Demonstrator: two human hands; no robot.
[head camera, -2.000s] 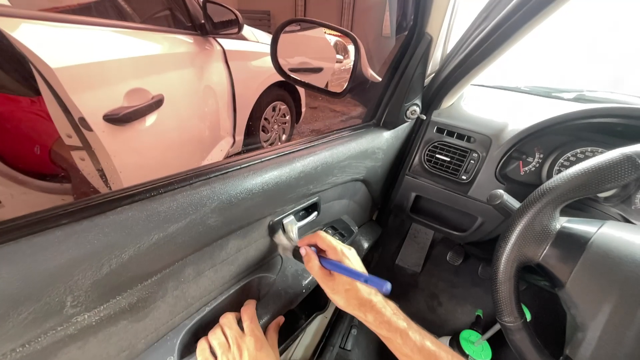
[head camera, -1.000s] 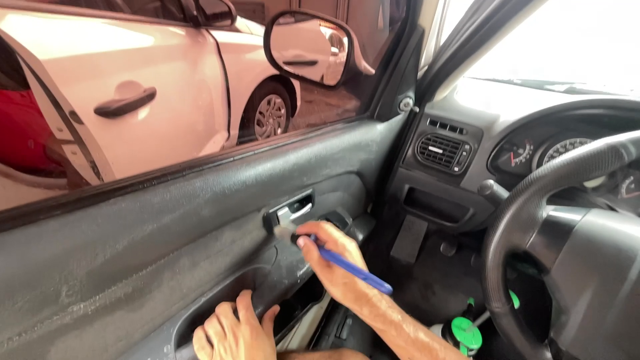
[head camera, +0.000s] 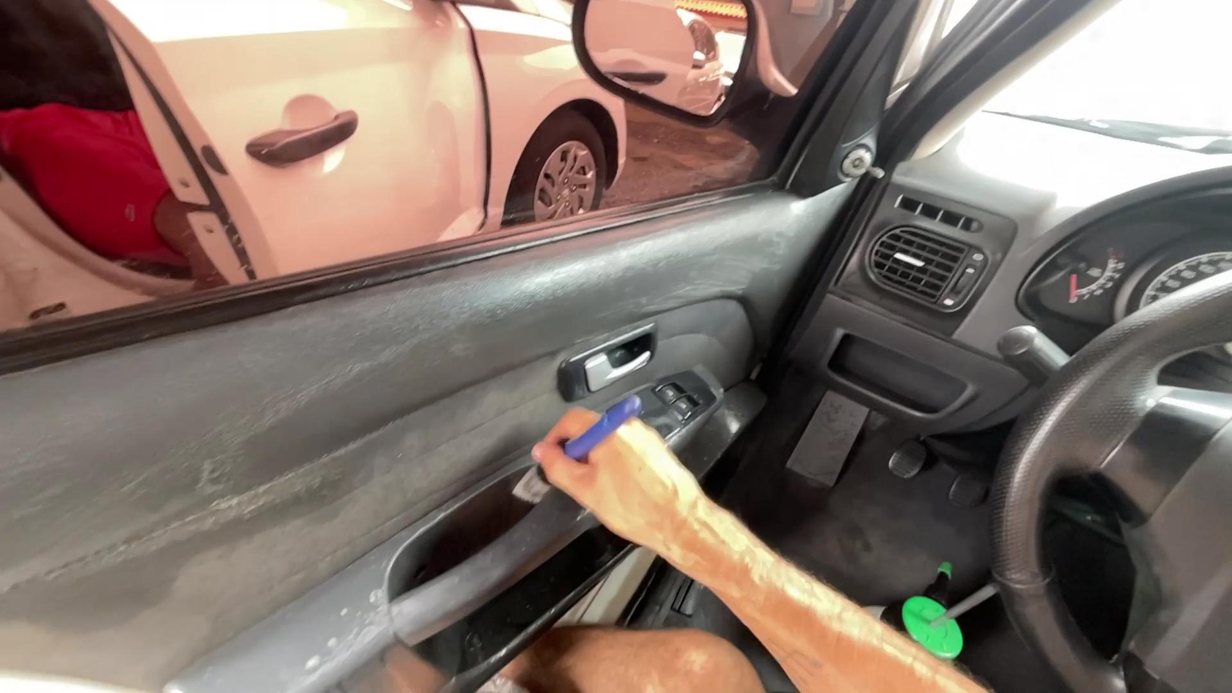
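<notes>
My right hand is closed around the blue handle of a detailing brush. Its pale bristles touch the front end of the recess beside the grey door pull. Above the hand are the chrome inner door handle and the window switches. The dark door panel shows wet-looking streaks, and whitish drops of foam or liquid lie on the armrest's rear part. My left hand is out of view; a bare knee shows at the bottom edge.
At the right stand the steering wheel and a control stalk. A bottle with a green top is low by the wheel, near the pedals. Beyond the window glass are a white car and a person in red clothing.
My right hand has moved the brush from beside the chrome door handle down to the door-pull recess. My left hand, earlier at that recess, has left the view. The view has shifted closer to the door.
</notes>
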